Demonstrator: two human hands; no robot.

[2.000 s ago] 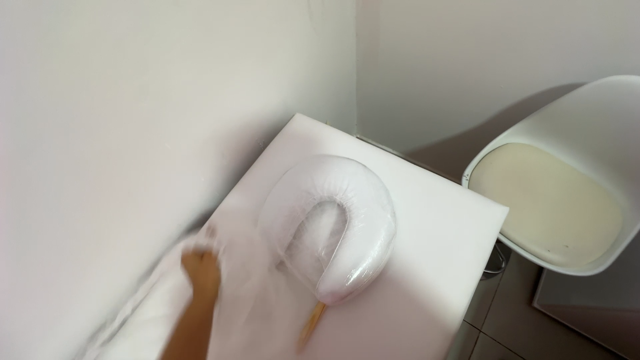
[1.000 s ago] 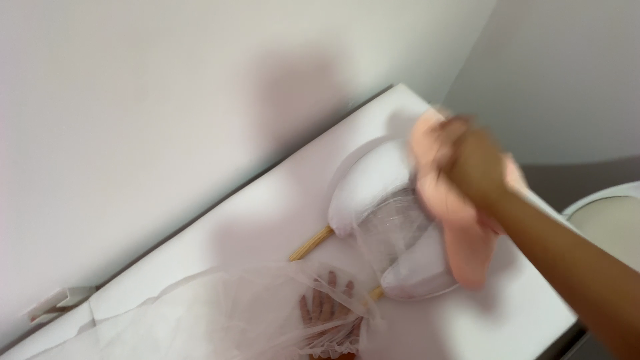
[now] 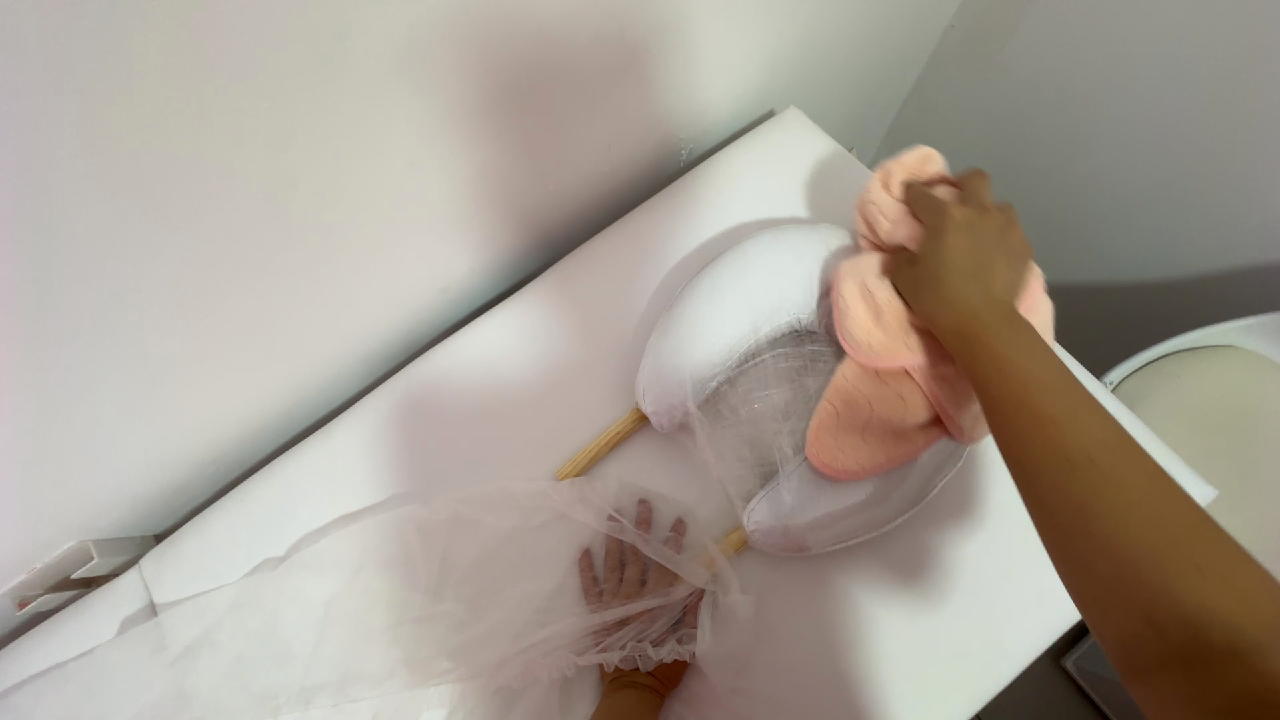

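Observation:
Under sheer pale tulle fabric lies my left hand, fingers spread, on the white surface. My right hand grips a bunched peach-coloured soft piece, with rounded petal-like lobes, over the right part of a white padded U-shaped cushion. Thin mesh spans the inner part of the U. A strip of yellow wood-like material sticks out at the upper end of the U, and a similar one shows at the lower end near my left hand.
The white-covered table runs along a wall on the left. A white chair with a cream seat pad stands beyond the right edge. A white box-like holder lies at the far left, against the wall.
My left hand has stayed under the tulle since one second ago. The peach piece, not seen two seconds ago, is in my right hand over the cushion. The view has shifted.

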